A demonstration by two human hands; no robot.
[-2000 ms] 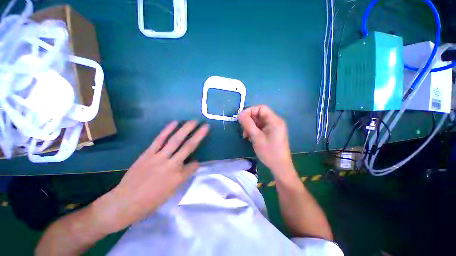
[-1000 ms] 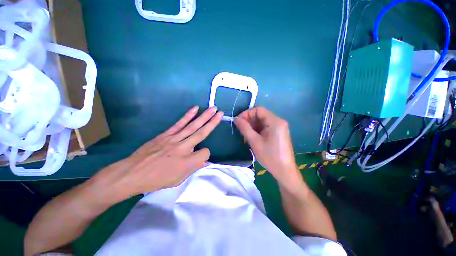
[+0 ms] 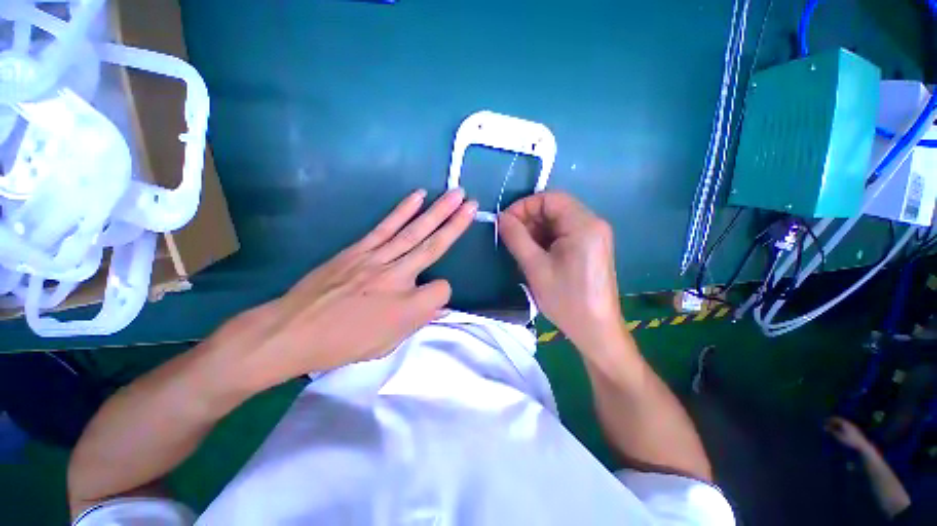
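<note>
A white plastic frame [image 3: 506, 133] lies flat on the green bench in front of me, its wider side away from me. A thin pale wire [image 3: 504, 190] crosses its near side and sticks out both into the opening and towards me. My left hand [image 3: 360, 283] lies flat with spread fingers, its fingertips on the frame's near left corner. My right hand [image 3: 565, 252] pinches thumb and forefinger at the wire and the near right part of the frame. The fingertips hide that corner.
A cardboard box [image 3: 200, 205] with a tangled pile of white frames [image 3: 72, 154] stands at the left. Long pale wires [image 3: 716, 144] lie at the right, beside a teal box [image 3: 807, 134], a white labelled unit [image 3: 906, 154], blue hose and grey cables. Another person's arm [image 3: 873, 467] shows at lower right.
My left hand has moved right from beside the frame onto its near edge. My right hand stays at the near right corner. The second frame at the top has left the view as the camera shifted.
</note>
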